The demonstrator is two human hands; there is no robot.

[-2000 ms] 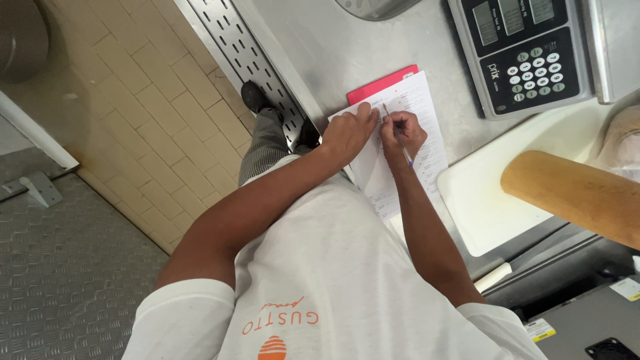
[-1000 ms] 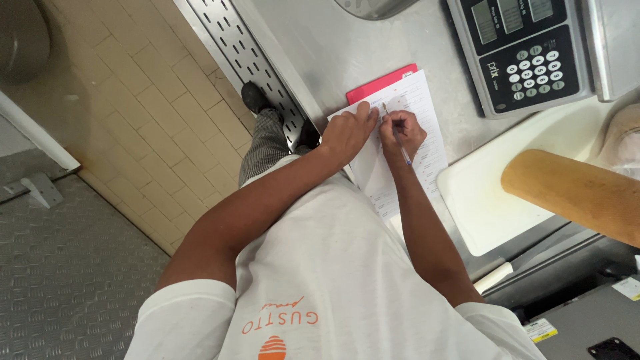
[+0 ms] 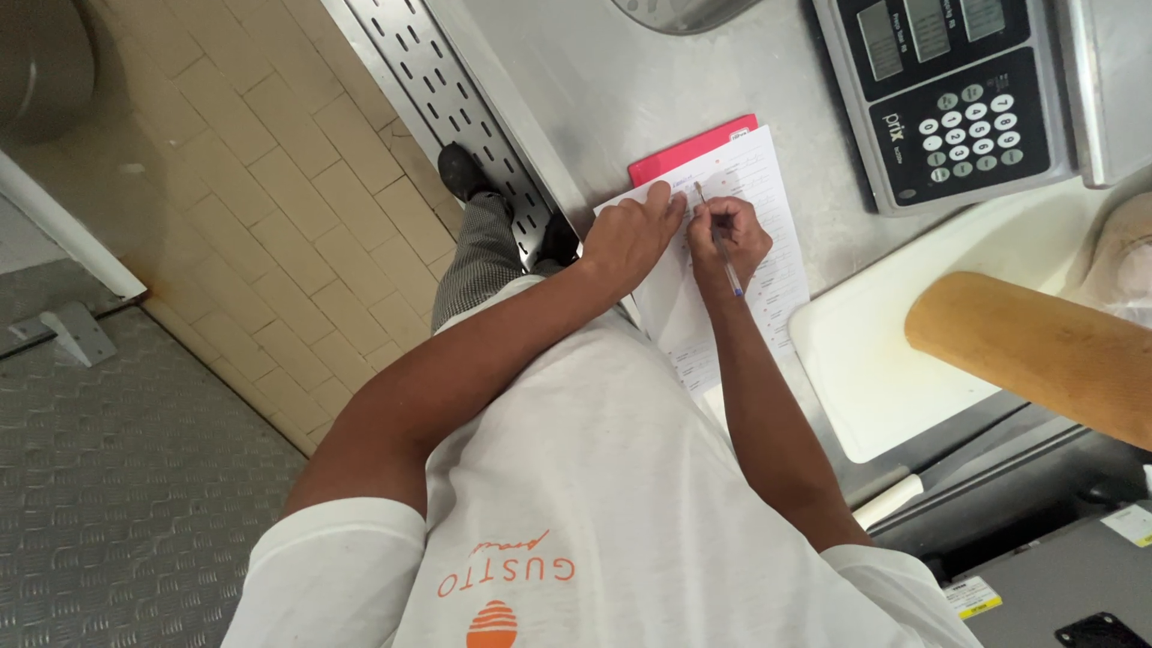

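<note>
My right hand [image 3: 727,241] is closed around a clear ballpoint pen [image 3: 727,263] with a blue end cap, its tip near the top of a printed sheet [image 3: 776,229]. Beside it, my left hand [image 3: 633,236] rests on the upper left of the same paper, fingers together and pressing it flat; it grips nothing. Handwriting in blue shows between the two hands. From under the paper's top edge sticks out a red clipboard or folder [image 3: 688,151]. Part of the sheet is hidden by my right forearm.
On the steel counter [image 3: 576,76], a digital price scale [image 3: 963,108] stands at upper right. Below it, a white cutting board [image 3: 868,378] bears a long tan cylindrical block [image 3: 1035,346], perhaps cheese, near a plastic-wrapped item [image 3: 1125,261]. A white-handled tool [image 3: 889,501] lies near the counter's edge.
</note>
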